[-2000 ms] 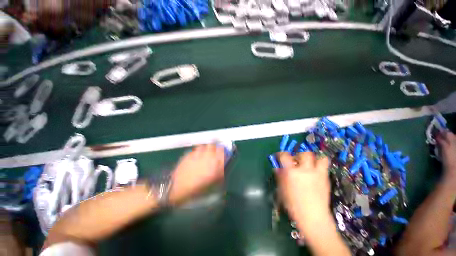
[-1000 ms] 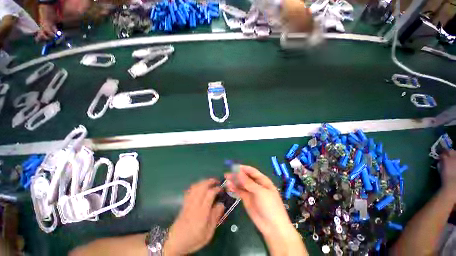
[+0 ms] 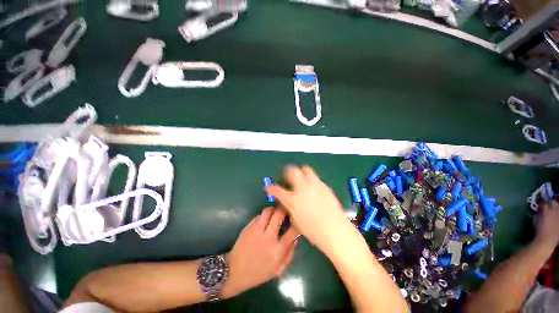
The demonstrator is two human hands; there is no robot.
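My left hand (image 3: 260, 247), with a watch on the wrist, is low in the middle, its fingers curled around a white housing that is almost wholly hidden; only a thin pale edge shows by the fingers. My right hand (image 3: 315, 211) is blurred and lies over my left fingertips. A blue battery cell (image 3: 268, 189) stands out at my right fingertips, above my left hand. The rest of its set is hidden by the hands. A heap of battery-and-board sets (image 3: 429, 214) lies to the right.
White housings (image 3: 89, 192) are heaped at left. A white strip (image 3: 257, 139) borders the green belt. A loaded housing (image 3: 308, 95) lies on the belt, with empty housings (image 3: 190, 74) at upper left and two small loaded ones at far right. Another person's hand (image 3: 545, 217) is at the right edge.
The view has tilted and shifted. My right hand has moved from the heap to my left hand, and a blue cell now shows at its fingertips. A loaded housing has appeared on the belt's middle.
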